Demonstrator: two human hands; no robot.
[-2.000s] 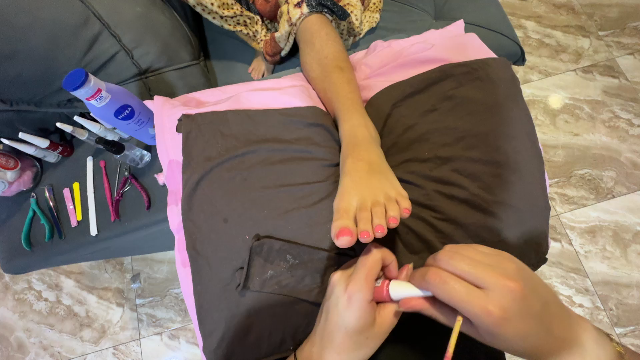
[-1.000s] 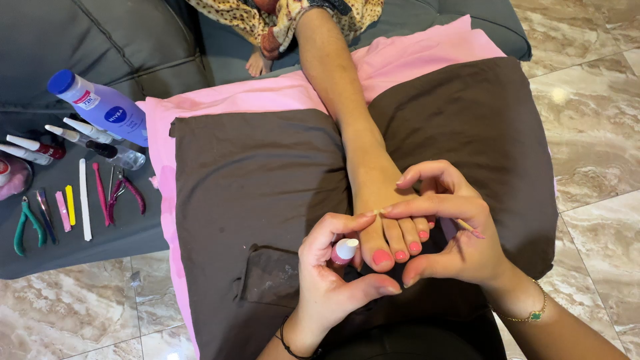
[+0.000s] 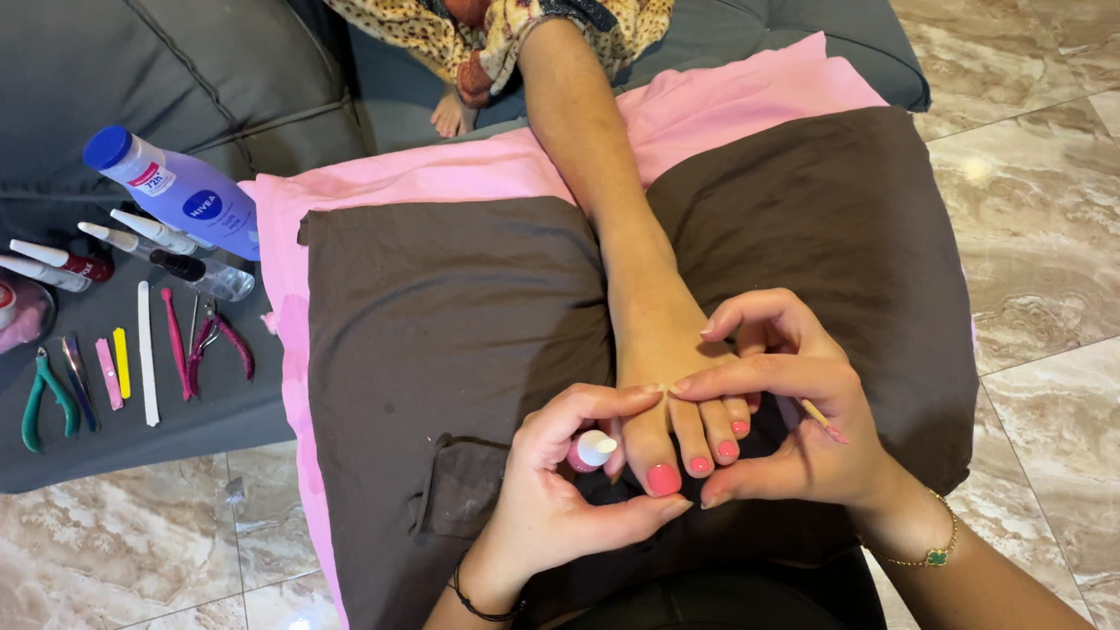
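Note:
Another person's bare foot point(image 3: 652, 306) rests on a dark brown cushion point(image 3: 455, 306), its toenails painted coral pink. My left hand point(image 3: 564, 481) holds a nail polish bottle with a white cap point(image 3: 593, 450) in its curled fingers; its index fingertip touches the foot near the base of the big toe, its thumb is beside the big toenail. My right hand point(image 3: 796, 411) has its index fingertip on the foot beside the left one and its thumb below the smaller toes. A thin wooden stick with a pink tip point(image 3: 824, 421) is held between its fingers.
On the grey upholstered seat point(image 3: 219, 429) at the left lie green-handled nippers point(image 3: 48, 398), a white nail file point(image 3: 147, 354), a pink tool point(image 3: 175, 341) and pink-handled nippers point(image 3: 219, 346). Several polish bottles stand or lie near a purple Nivea lotion bottle point(image 3: 179, 197). Pink cloth point(image 3: 420, 179) is under the cushion.
Two seconds ago both hands were together at the polish bottle below the toes. They have since moved up and apart to either side of the toes, fingertips on the foot.

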